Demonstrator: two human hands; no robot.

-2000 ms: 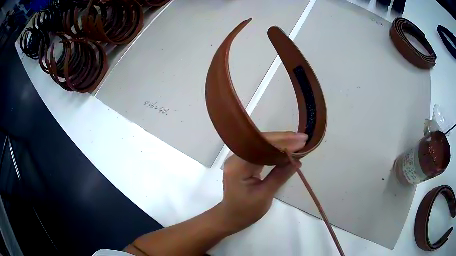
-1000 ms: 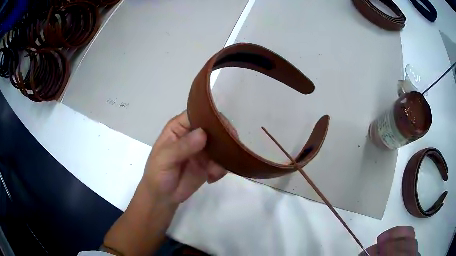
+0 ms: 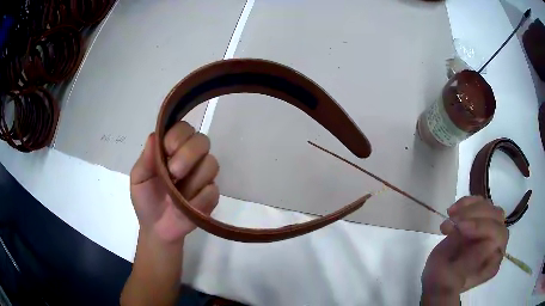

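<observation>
A brown headband with a black inner strip is held up, its open side to the right. My left hand grips it at its left side, fingers inside the hoop and thumb outside. My right hand holds a thin reddish-brown applicator like a pen; its pale end sticks out below the hand. The applicator points up and left, close to the headband's lower tip. Whether it touches the tip I cannot tell.
A glass jar of brown paint stands at the right with a dark stick leaning in it. Another brown headband lies below it. Many hoops crowd the far left. Grey cardboard sheets lie beneath.
The headband has turned and my left hand now has its fingers inside the hoop. My right hand has come further into view, up from the lower right, with the applicator. The view has shifted.
</observation>
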